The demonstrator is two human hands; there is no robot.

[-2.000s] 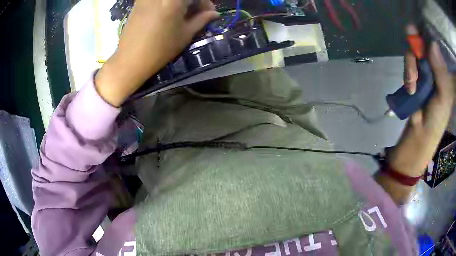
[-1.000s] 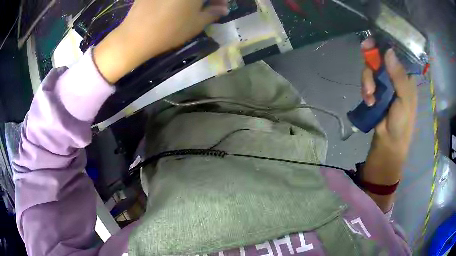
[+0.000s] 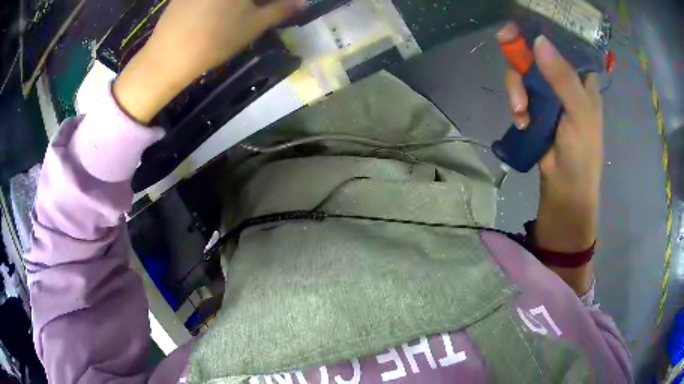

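My right hand [image 3: 574, 124] grips the dark blue soldering gun [image 3: 541, 112] at the right, fingers by its orange trigger. Its silver-labelled body is at the top right, and its front is not clearly visible. My left hand [image 3: 210, 37] reaches over the black socket strip housing [image 3: 225, 97] at the upper left. Its fingertips are cut off by the top edge, so I cannot tell whether it holds anything. The housing lies slanted on the white taped work board [image 3: 352, 34]. Its wires are mostly hidden or out of view.
The grey tool cord [image 3: 337, 140] runs from the gun's grip across my apron. A black coiled wrist-strap cord [image 3: 300, 216] runs to the red band [image 3: 566, 256] on my right wrist. A yellow line [image 3: 663, 187] marks the grey floor at the right.
The view has shifted and turned, so the board and housing sit more slanted and further left. The soldering gun, still in my right hand, appears further left. The coloured wires and circuit board are no longer visible.
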